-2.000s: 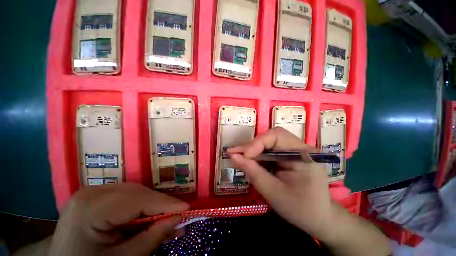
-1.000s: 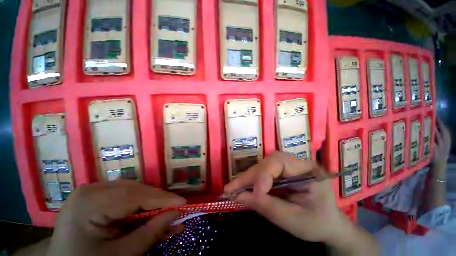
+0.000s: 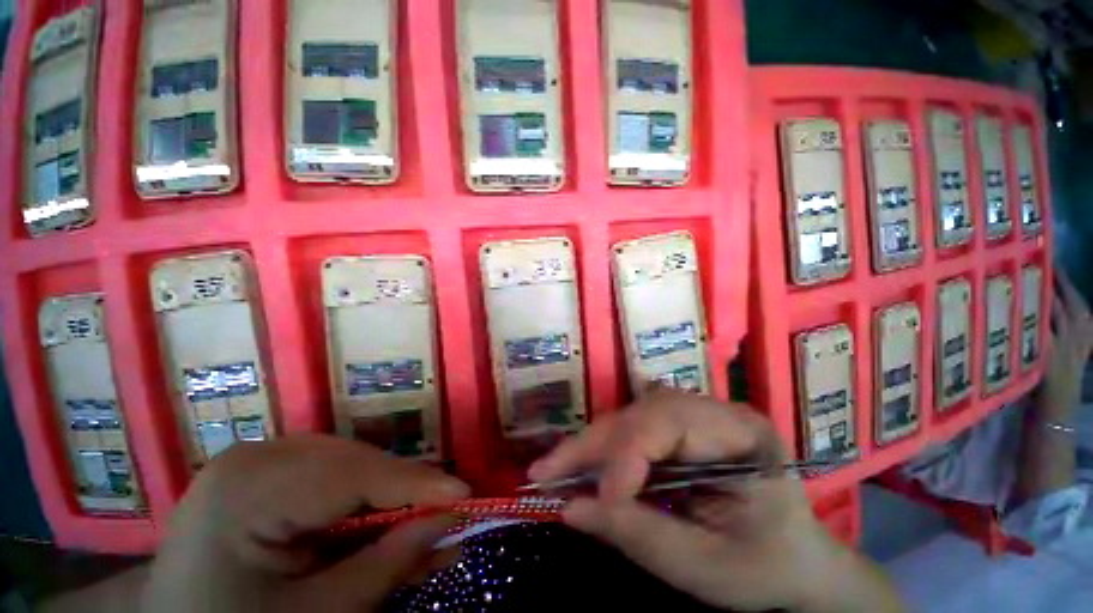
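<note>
My left hand (image 3: 300, 521) is at the lower left, shut on a thin red sticker sheet (image 3: 509, 507) with rows of pale dots, held edge-on and bent. My right hand (image 3: 695, 491) holds dark, slim tweezers (image 3: 707, 477) like a pen. The tweezers' tip is at the sheet's right part; whether it grips a sticker is too small to tell. Behind the hands lies a pink-red foam tray (image 3: 450, 218) with opened beige phones in two rows, such as the phone (image 3: 533, 299) above the sheet. My hands hide the lower ends of some front-row phones.
A second foam tray (image 3: 767, 305) with opened phones stands at the right, beside the first. The green bench (image 3: 815, 36) shows behind them. Another person's arm (image 3: 1061, 389) is at the right edge of that tray. Dark cloth with shiny dots (image 3: 527, 575) is below the sheet.
The near tray has shifted left in view and the second tray has come into view at right. My right hand has moved from a front-row phone down to the sheet, tweezers still held.
</note>
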